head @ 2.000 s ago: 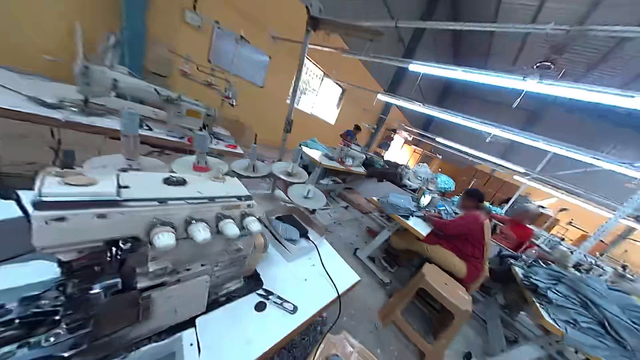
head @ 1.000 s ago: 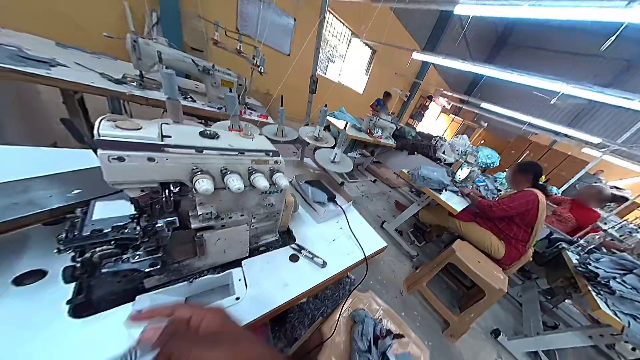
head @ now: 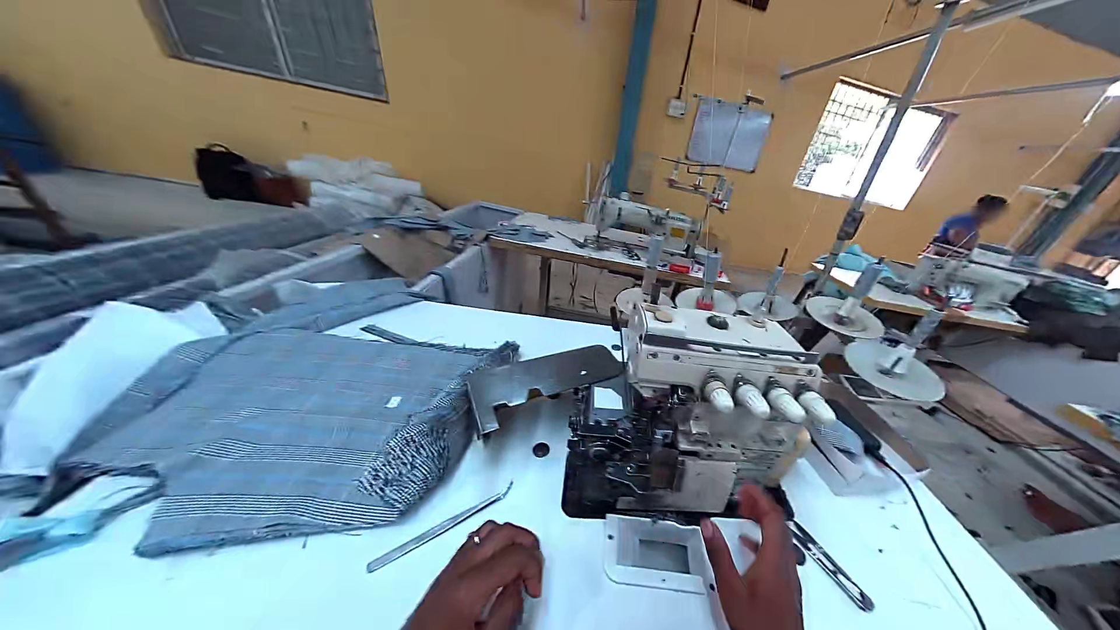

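An overlock sewing machine (head: 717,394) stands on the white table with its lower front mechanism exposed. My left hand (head: 490,573), with a ring on one finger, rests curled near the table's front; whether it holds anything is hidden. Beyond it lie bent metal tweezers (head: 442,528). My right hand (head: 757,560) has its fingers apart at the right edge of a white rectangular frame (head: 661,555); contact cannot be told. To its right lies a slim metal tool (head: 831,567). Grey striped fabric pieces (head: 280,420) are piled on the left, beside a flat metal plate (head: 547,378).
A black cable (head: 927,516) runs down the table's right side. Thread cone stands (head: 844,317) rise behind the machine. Another sewing machine (head: 647,219) is on a table by the wall, and a person (head: 962,229) sits at the far right. Fabric-filled bins line the left.
The view has swung left, bringing the fabric pile and tweezers into sight. One hand was blurred at the bottom a second ago; now both hands show in front of the machine.
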